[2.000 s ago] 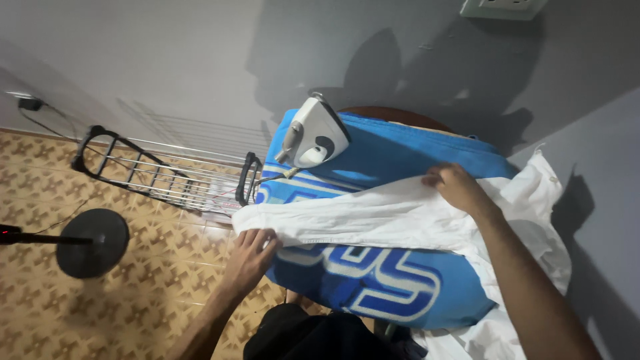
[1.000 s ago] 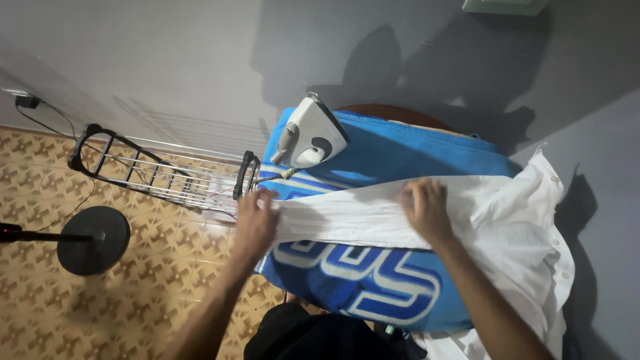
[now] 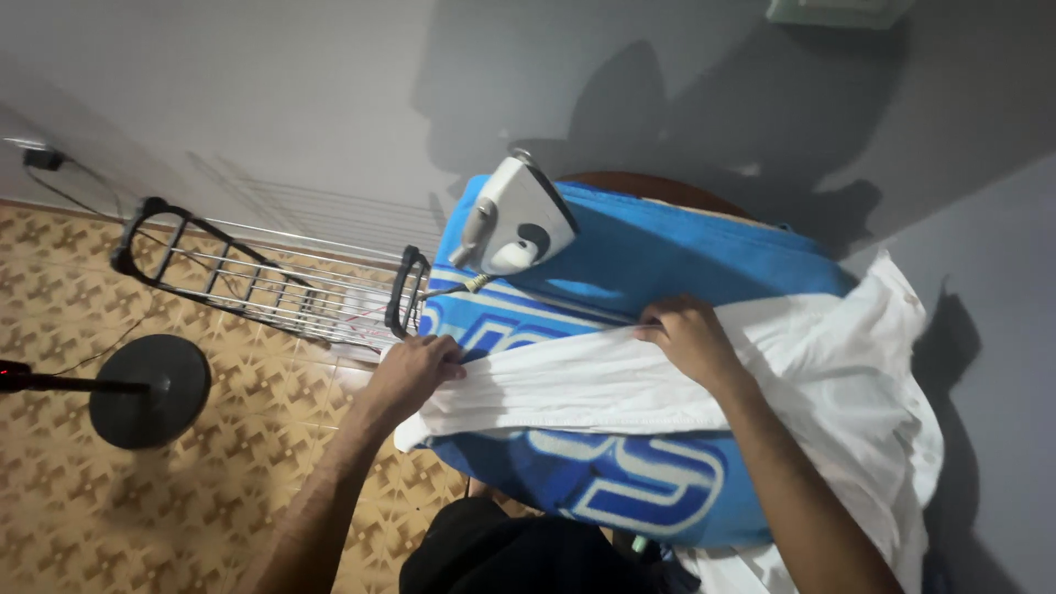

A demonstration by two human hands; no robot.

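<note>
A white garment (image 3: 569, 388), its sleeve laid flat, lies across a blue patterned towel (image 3: 660, 239) that covers a rounded surface. My left hand (image 3: 421, 371) grips the sleeve's upper edge near its left end. Farther right, my right hand (image 3: 685, 334) pinches the same upper edge between thumb and fingers. The rest of the garment is bunched at the right and hangs over the near side. Behind the sleeve, a white clothes iron (image 3: 524, 223) stands on its heel at the towel's left end, its cord coming from the near side.
Left of the towel is a metal rack (image 3: 272, 280) with black ends, close to the wall. A round black stand base (image 3: 153, 392) rests on the patterned tile floor. Grey walls border the far and right sides, and a plug with a cord (image 3: 41, 158) is at the far left.
Across the frames my right hand has moved left along the sleeve. The sleeve's left part first lay nearer the iron; it now lies closer to me, with more towel print showing behind it.
</note>
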